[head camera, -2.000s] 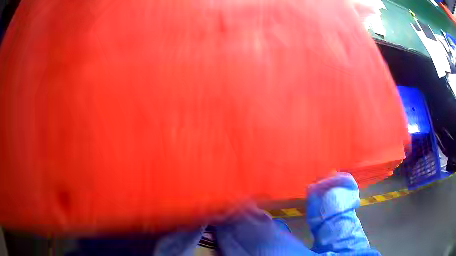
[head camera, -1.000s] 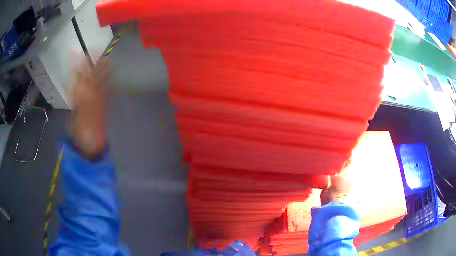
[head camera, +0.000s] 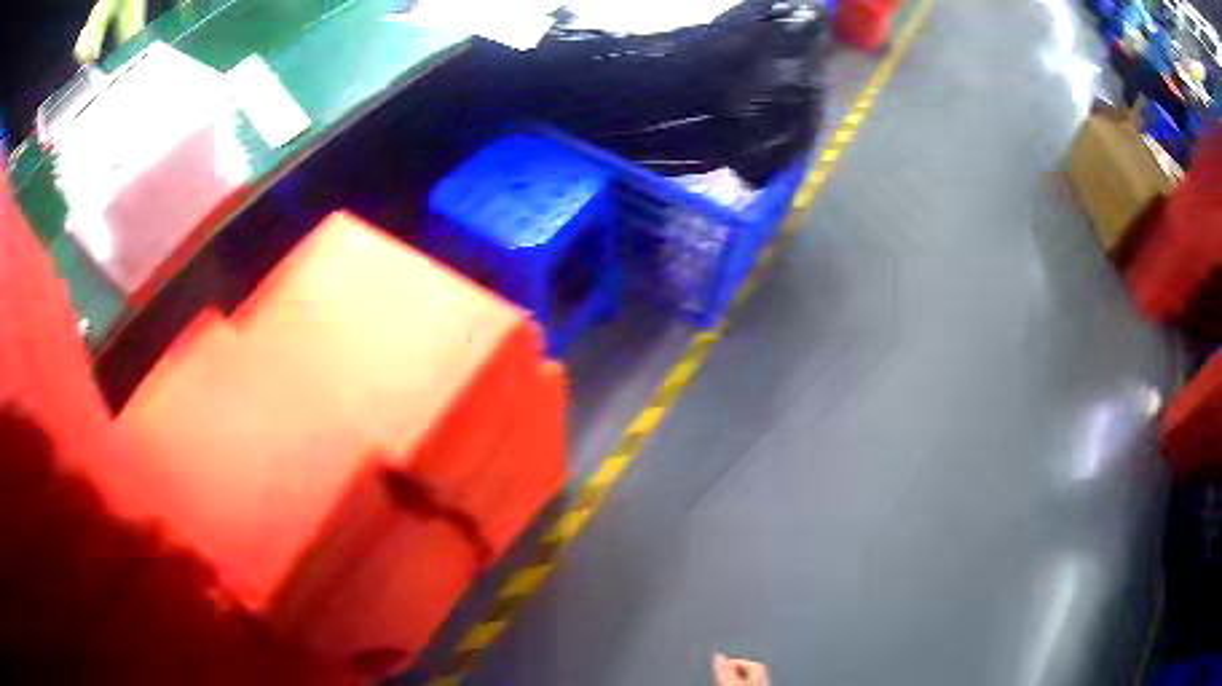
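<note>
A thick stack of red-orange foam boards (head camera: 342, 402) stands on the floor at the left, with pale, brightly lit tops. A darker, blurred red foam stack (head camera: 81, 536) fills the lower left corner, close to the camera. A small part of a hand, which appears to be my right hand (head camera: 740, 671), shows at the bottom edge, cut off by the frame and right of the foam. Its fingers are too little visible to tell what they do. My left hand is not in view.
A blue stool (head camera: 529, 194) and a blue crate (head camera: 737, 261) stand beyond the foam, below a black plastic bag (head camera: 697, 94). White sheets (head camera: 141, 148) lie on the green bench (head camera: 342, 54). Yellow-black tape (head camera: 643, 429) borders the grey aisle. A cardboard box (head camera: 1116, 181) and more red foam (head camera: 1186, 248) are at the right.
The view has swung to the right, towards the aisle. The tall foam stack has shifted from the centre to the lower left. My left hand has left the picture.
</note>
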